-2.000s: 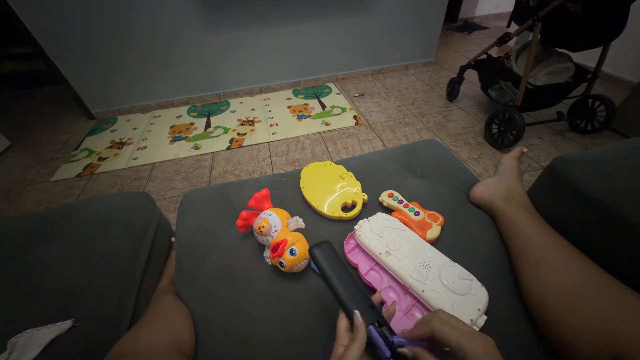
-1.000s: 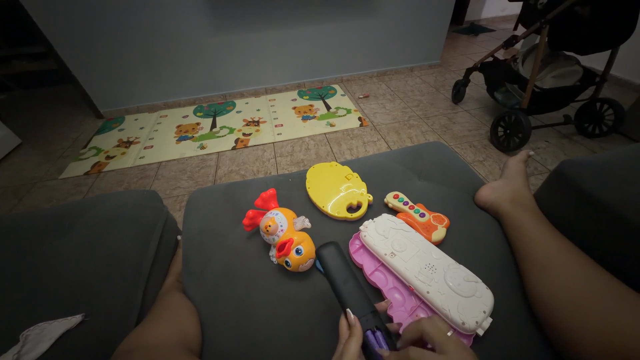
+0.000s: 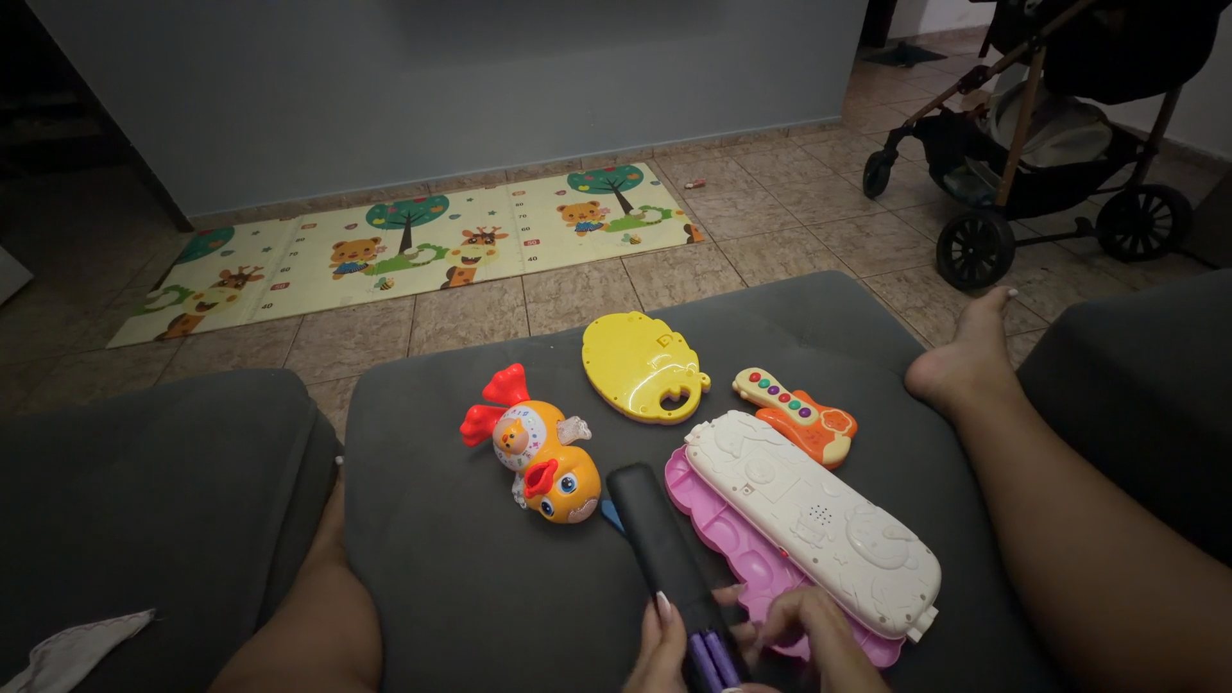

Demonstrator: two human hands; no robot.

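Observation:
My left hand (image 3: pixel 662 643) grips a black remote control (image 3: pixel 654 539) near its lower end, where purple batteries (image 3: pixel 712 659) show in the uncovered compartment. Fingers of my right hand (image 3: pixel 813 626) are bent beside the batteries; whether they hold anything is hidden. Just right of the remote lies a white and pink plastic toy (image 3: pixel 818 520), its white back up. An orange toy duck (image 3: pixel 549 462) with red feet lies on its back to the left. A blue object (image 3: pixel 612 517), partly hidden, pokes out beside the remote. Farther off lie a yellow plastic toy (image 3: pixel 635 366) and an orange toy guitar (image 3: pixel 804 419).
The toys lie on a dark grey ottoman (image 3: pixel 423 597) between my legs. A cloth (image 3: pixel 82 654) lies on the grey seat at left. Beyond are a printed play mat (image 3: pixel 500 226) on the tiled floor and a stroller (image 3: pixel 1030 135) at the upper right.
Both hands stay at the remote's lower end. The purple batteries show more plainly now than two seconds ago. The toys have kept their places on the ottoman.

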